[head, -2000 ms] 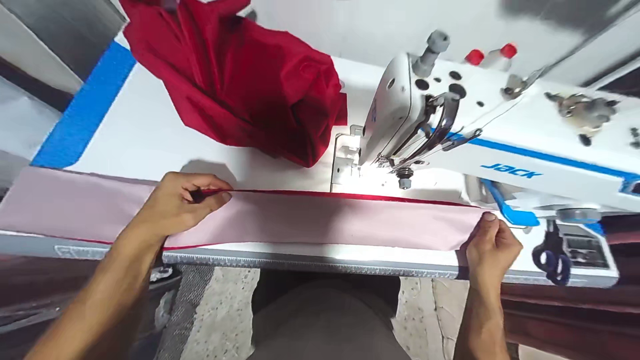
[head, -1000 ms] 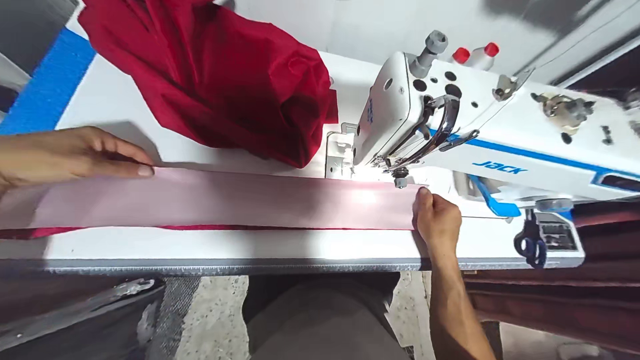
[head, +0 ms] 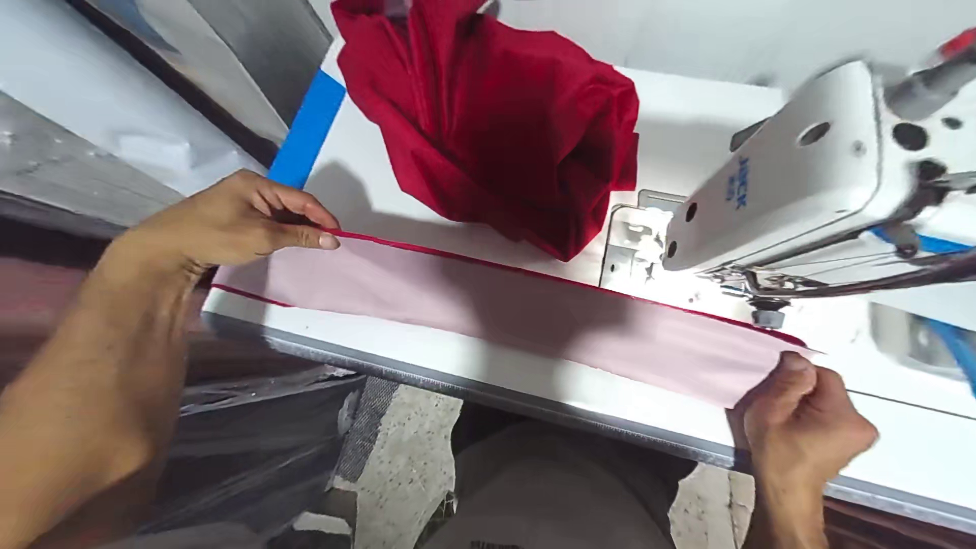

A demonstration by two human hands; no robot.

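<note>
A long pale pink fabric strip (head: pixel 503 313) with red fabric showing along its edges lies across the front of the white sewing table. My left hand (head: pixel 259 217) pinches its upper edge near the left end between thumb and fingers. At the right end, my right hand (head: pixel 808 412) grips the strip's corner, just below the sewing machine's needle area. The white Jack sewing machine (head: pixel 793 168) stands at the right, its lamp lighting the metal needle plate (head: pixel 629 248). Behind the strip lies a crumpled piece of red fabric (head: pixel 503 122).
Blue tape (head: pixel 309 130) marks the table's left side. A measuring scale (head: pixel 457 393) runs along the front edge, close to my lap. Grey and white surfaces lie beyond the table at the left. A red-topped thread cone (head: pixel 957 44) is partly visible at upper right.
The view has shifted left and looks closer. My left hand now pinches the strip's upper edge with red showing along it; one second ago that edge showed little red.
</note>
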